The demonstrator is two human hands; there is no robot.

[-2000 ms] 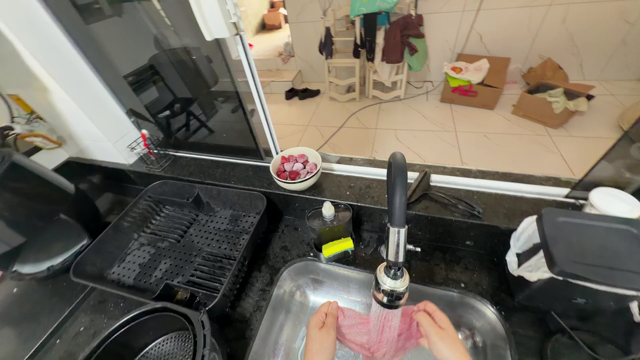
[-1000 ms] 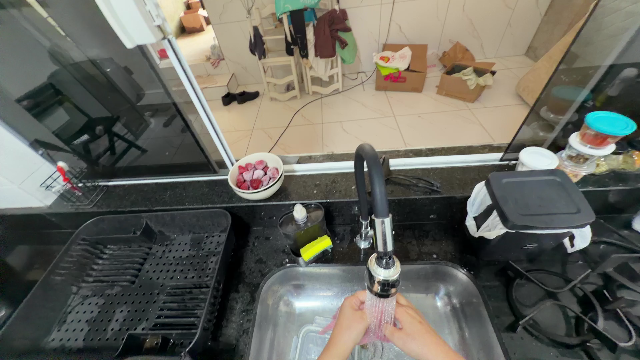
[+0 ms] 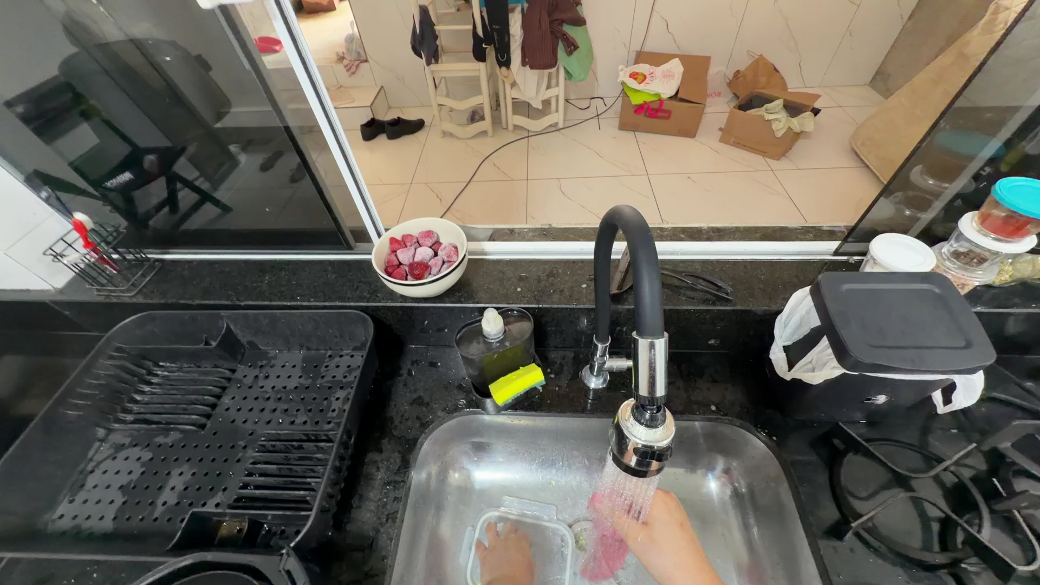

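Note:
Water runs from the black flexible faucet [image 3: 642, 439] into the steel sink [image 3: 455, 455]. Under the stream my right hand [image 3: 662, 540] grips a wet pink cloth or thin plastic piece [image 3: 605, 540], which hangs down beside the drain. My left hand [image 3: 505, 556] rests with spread fingers in or on a clear container with clip edges [image 3: 561, 528] at the sink's lower left; whether it grips the container does not show. Behind the sink stand a soap dispenser [image 3: 494, 349] and a yellow sponge [image 3: 517, 384].
A black dish rack [image 3: 349, 390] lies left of the sink. On the ledge sits a bowl of frozen strawberries [image 3: 420, 256]. At the right are a lidded black bin [image 3: 902, 325], a gas stove grate [image 3: 910, 496] and stacked jars [image 3: 975, 244].
Both hands were on the pink piece two seconds ago. My left hand has let go and moved left to the clear container, while my right hand keeps the pink piece under the water.

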